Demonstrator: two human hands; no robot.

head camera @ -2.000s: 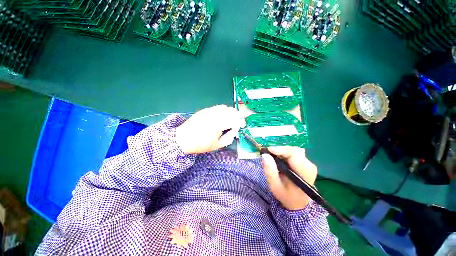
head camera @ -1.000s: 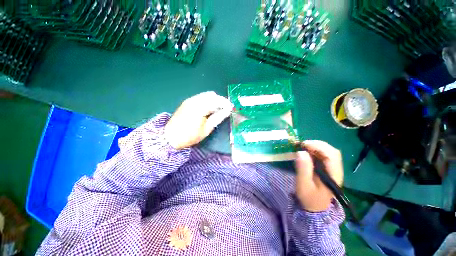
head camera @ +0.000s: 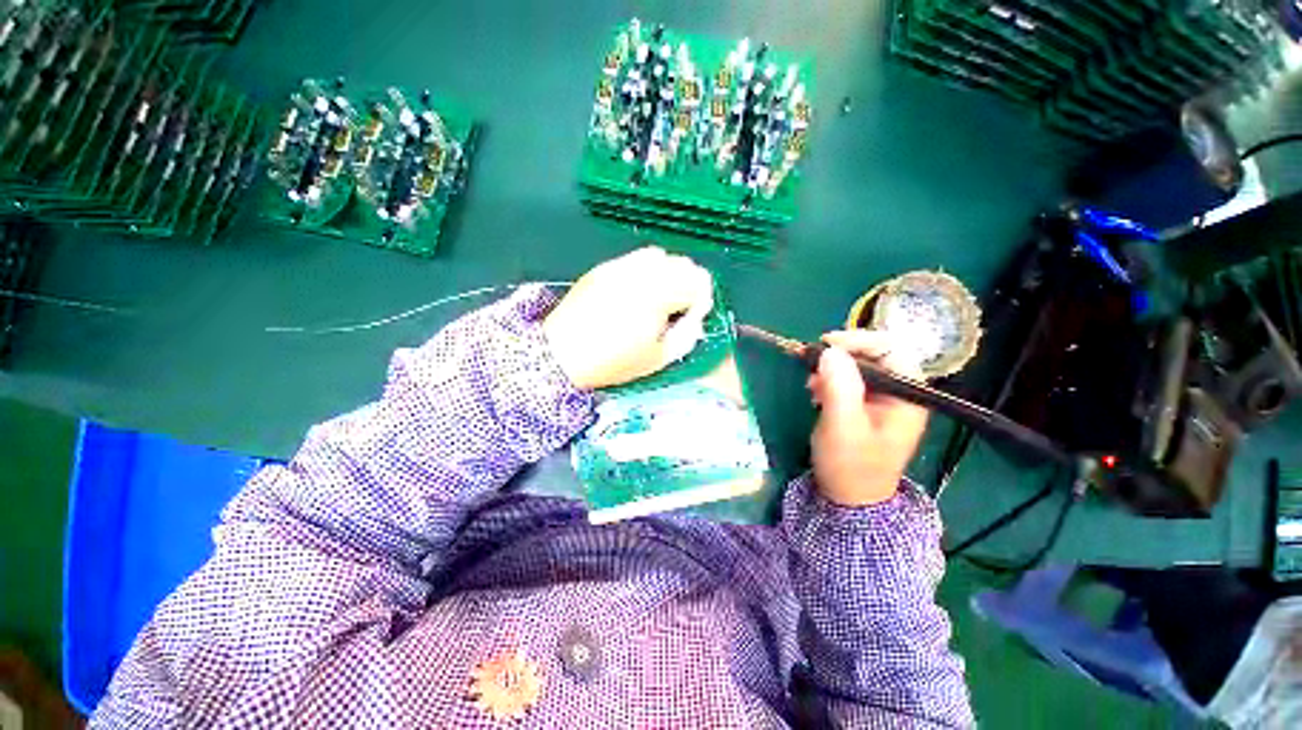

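Note:
A green circuit board, solder side up, lies on a pale support board close to my body; its far part is largely hidden under my left hand. My left hand is closed over the board's far left part, with a thin strand of solder wire trailing left from it. My right hand holds a soldering iron like a pen. The iron's tip is at the board's far right edge, beside my left fingertips. Whether the tip touches the wire is too small to tell.
A round tin stands just beyond my right hand. Populated boards and a short board stack lie beyond the work. Tall stacks stand far left and right. Dark equipment is at right, a blue bin lower left.
The view has shifted. My left hand has moved over the board's far part. The iron has moved from the near right part to the far right edge, and the board now looks turned slightly.

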